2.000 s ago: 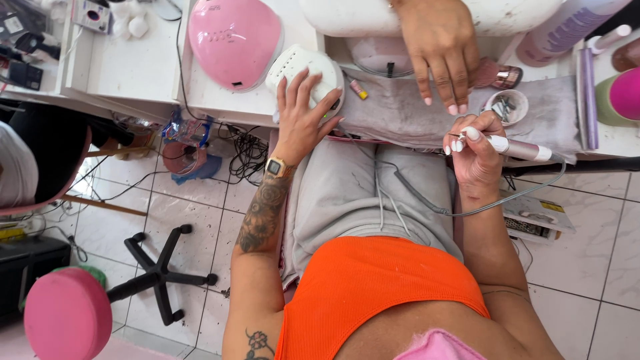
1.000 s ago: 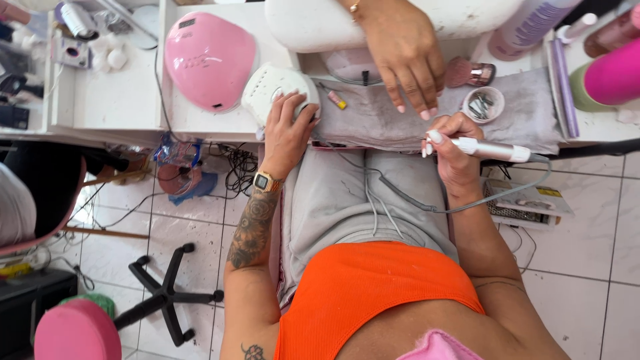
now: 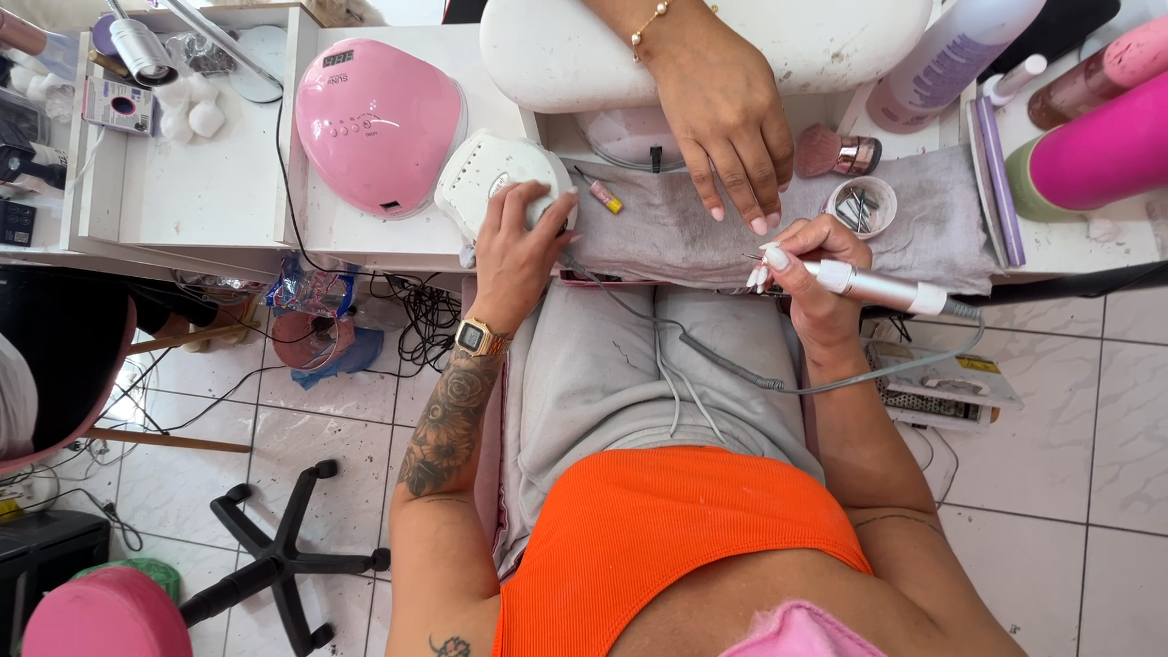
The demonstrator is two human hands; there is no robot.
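My left hand (image 3: 518, 242) rests its fingers on the white control box of a nail drill (image 3: 497, 178), beside a pink nail lamp (image 3: 379, 123). Between the fingers of my right hand (image 3: 817, 274) is a silver and white nail drill handpiece (image 3: 890, 287), its thin bit pointing left and its grey cord looping over my lap. Just above the bit, another person's hand (image 3: 735, 119) hangs palm down from a white armrest (image 3: 584, 55), fingertips over a grey towel (image 3: 657, 224). A round tub of drill bits (image 3: 860, 206) stands right of that hand, near a pink brush (image 3: 838, 152).
A small yellow and pink bit (image 3: 604, 194) or tube lies on the towel. Purple nail files (image 3: 999, 182), a lilac bottle (image 3: 949, 59) and a magenta bottle (image 3: 1104, 146) are at the right. Cords hang below the desk; a pink stool (image 3: 105, 616) stands lower left.
My left hand stays on the control box, its fingers shifted slightly. My right hand keeps hold of the drill handpiece near the other person's fingertips.
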